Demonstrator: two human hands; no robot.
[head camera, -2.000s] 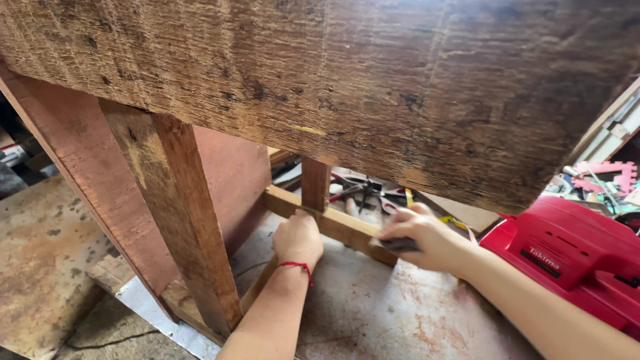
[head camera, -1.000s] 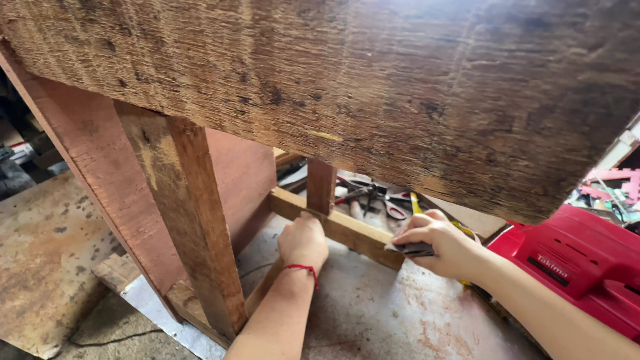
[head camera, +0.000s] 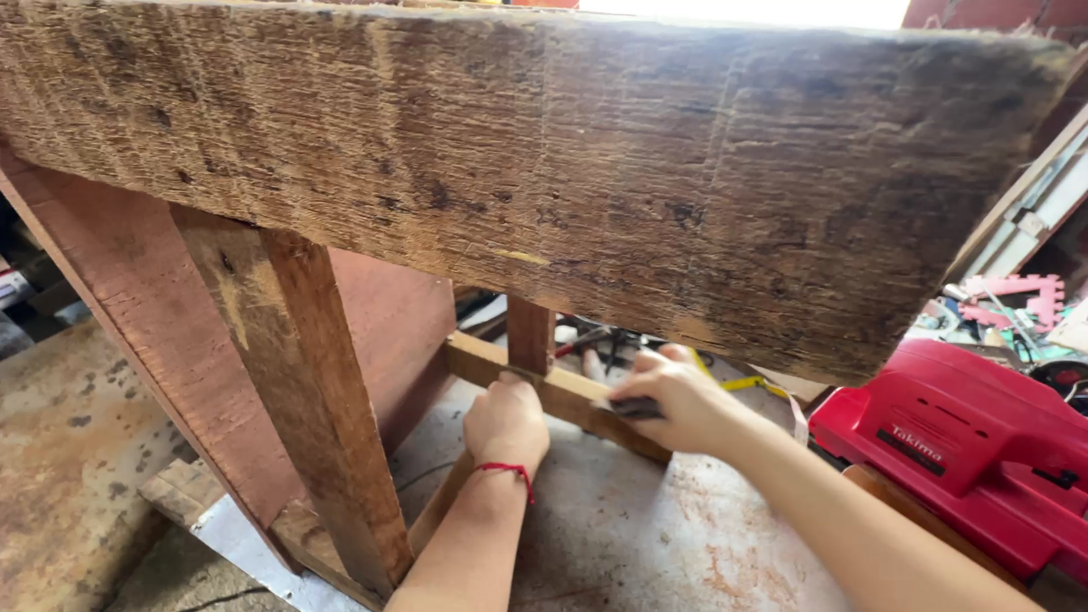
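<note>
A rough wooden board (head camera: 544, 170) spans the upper view, above a frame of wooden posts and rails. My left hand (head camera: 507, 422), with a red string at the wrist, presses with closed fingers at the joint of a short wooden post (head camera: 530, 334) and a low wooden rail (head camera: 586, 406); whether it grips the rail or a thin piece there is hard to tell. Farther right along that rail, my right hand (head camera: 680, 399) grips a small dark hand tool (head camera: 633, 408), whose tip is at the rail's upper edge. The tool's kind is unclear. A thick wooden post (head camera: 314, 408) slants at the left.
A red Takima power tool or case (head camera: 952, 450) stands at the right. Behind the rail lie a yellow measuring tape (head camera: 752, 384) and several hand tools. A reddish plywood panel (head camera: 161, 331) closes the left side. Pink foam pieces (head camera: 1020, 297) lie at the far right.
My right hand shifts slightly along the rail with the dark tool, while my left hand stays at the joint. The view has tilted up a little.
</note>
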